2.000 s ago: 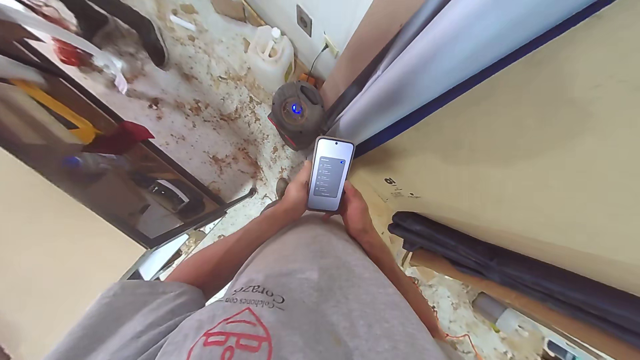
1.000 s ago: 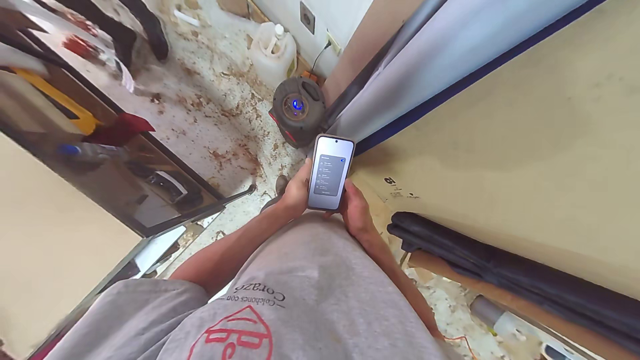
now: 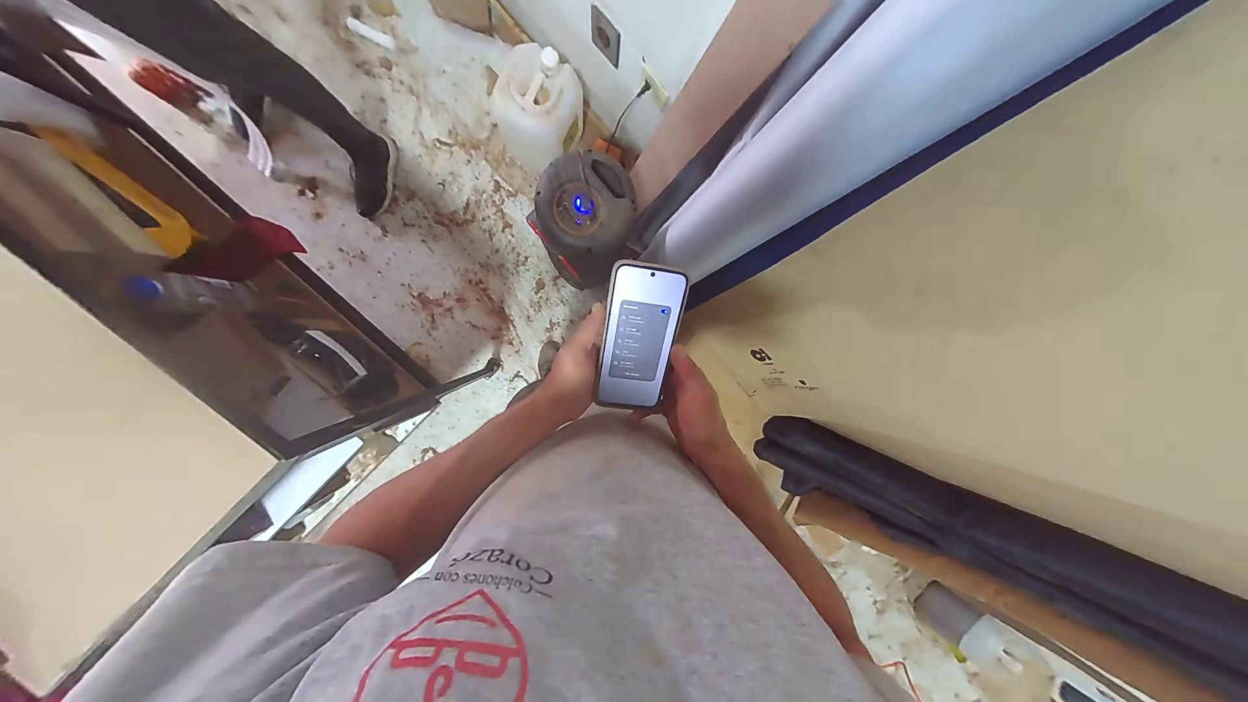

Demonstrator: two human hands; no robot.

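Note:
A smartphone (image 3: 641, 336) in a case is held upright in front of my body, its lit screen showing a panel with a list and a blue switch. My left hand (image 3: 577, 366) grips its left edge, and my right hand (image 3: 694, 400) holds the lower right edge. The fingers behind the phone are mostly hidden. Just beyond the phone, a round dark speaker (image 3: 583, 210) with a blue light stands on the floor.
A white plastic jug (image 3: 538, 107) stands by the wall socket (image 3: 604, 37). At left is a shelf unit (image 3: 322, 444) holding a yellow tool and other items; a person's leg (image 3: 322, 107) is beyond it. Dark rolled material (image 3: 975, 526) lies at right beside a large beige panel (image 3: 1024, 263). Debris litters the floor.
The other person's legs have shifted, with one foot now further out over the littered floor. Both my hands stay on the phone.

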